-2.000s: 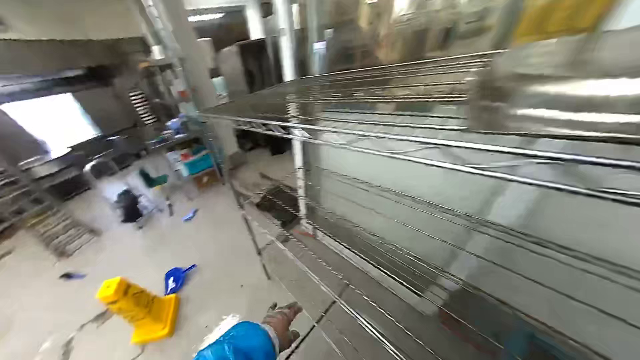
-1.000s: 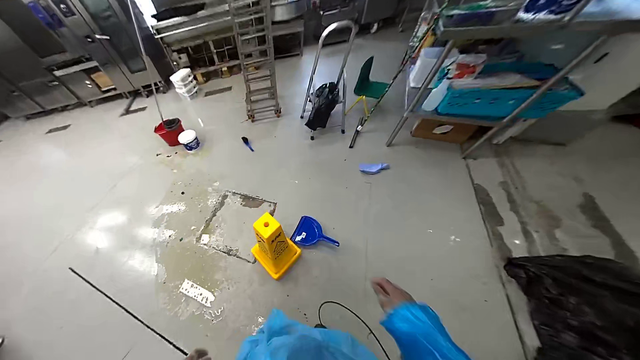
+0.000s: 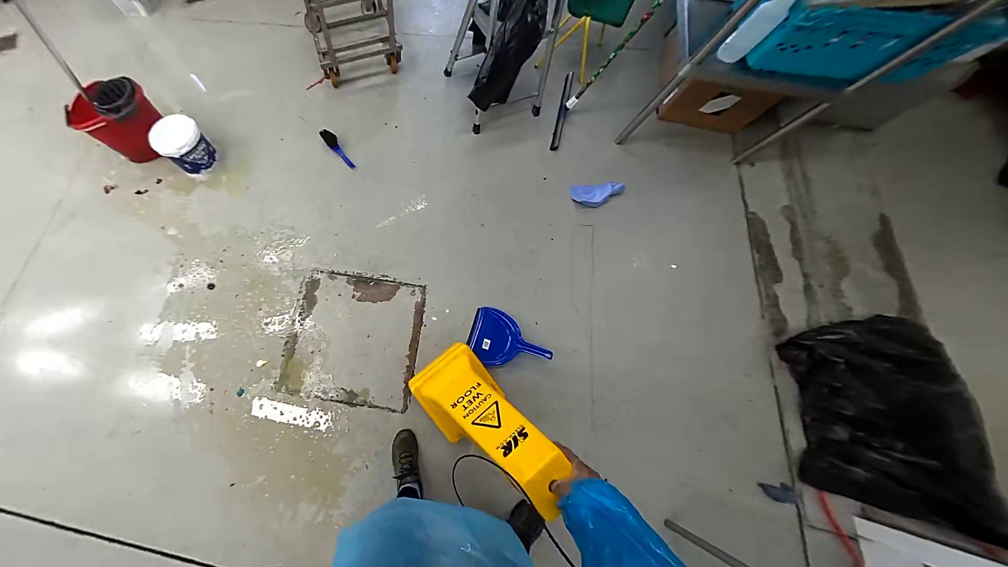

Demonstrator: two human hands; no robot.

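My right hand point(image 3: 576, 471), in a blue plastic sleeve, grips the narrow top of a yellow wet-floor caution sign point(image 3: 492, 425). The sign is tilted over, its wide base pointing away from me. Just beyond that base, a blue dustpan point(image 3: 494, 337) lies on the floor with its handle to the right. A thin black cable point(image 3: 472, 457) loops near my shoes and passes by the sign. My left hand is out of view.
Wet patches surround a square floor cover point(image 3: 358, 339). Farther off are a red bucket point(image 3: 130, 126), a white-lidded tub point(image 3: 181, 142), a blue-handled brush point(image 3: 337, 150), a blue cloth point(image 3: 597, 194) and a stepladder point(image 3: 543, 55). A black plastic bag point(image 3: 890, 417) lies right.
The yellow sign stood upright on the floor a second ago; now my right hand has hold of its top and it is tipped toward me. My left hand has left the view.
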